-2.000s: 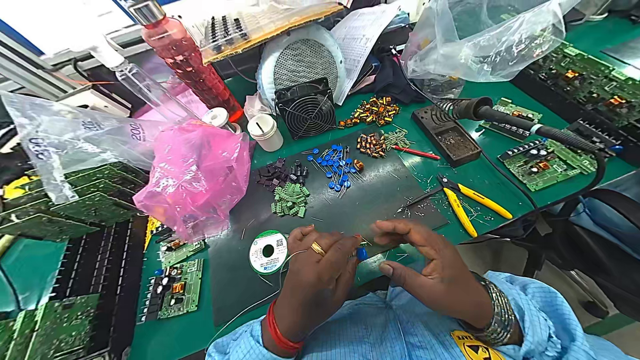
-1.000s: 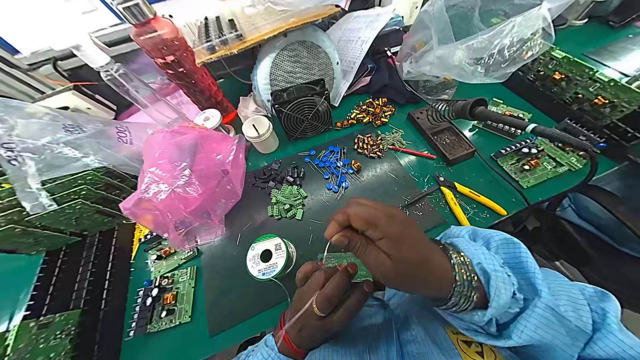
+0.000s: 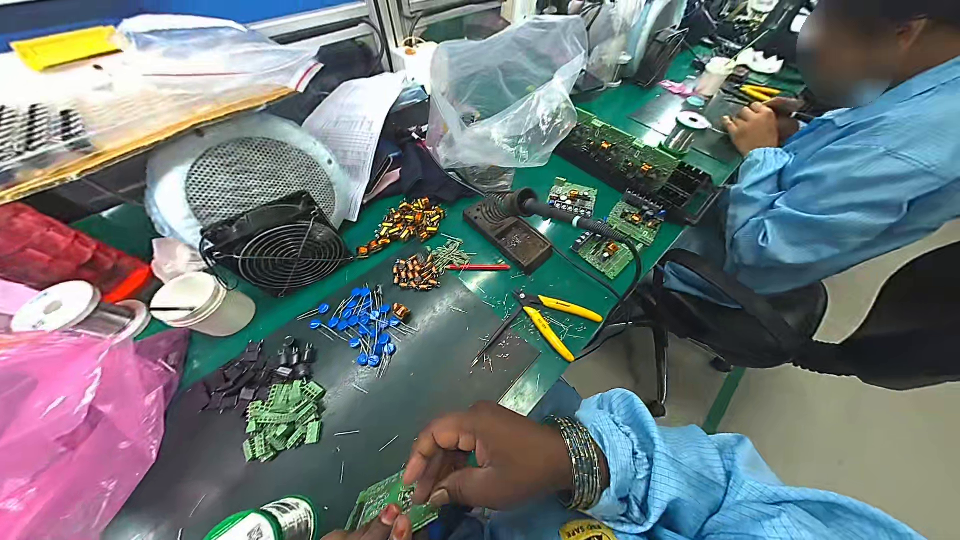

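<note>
Low in the view, my left hand [image 3: 379,525] is mostly cut off by the bottom edge; its fingertips touch the near edge of a green printed circuit board [image 3: 386,495]. Over the board's right part is my right hand [image 3: 487,457], fingers bent, thumb and fingertips close to the board; whether they pinch anything is hidden. A solder wire spool [image 3: 270,521] lies left of the board. Beyond are green terminal blocks [image 3: 285,420], black components [image 3: 247,371], blue disc components [image 3: 367,322] and copper-wound coils [image 3: 416,271]. Yellow-handled cutters [image 3: 555,322] and tweezers [image 3: 499,337] lie farther right.
A soldering iron in its stand [image 3: 517,232] is beyond the cutters, near several circuit boards [image 3: 604,251]. A black fan [image 3: 281,247], white cup [image 3: 202,304] and pink plastic bag [image 3: 82,427] stand to the left. A co-worker in a blue coat [image 3: 862,180] sits at right.
The view has swung to the right, bringing the co-worker into sight. My right hand has lowered from its raised position above the board, and my left hand is now mostly out of the picture.
</note>
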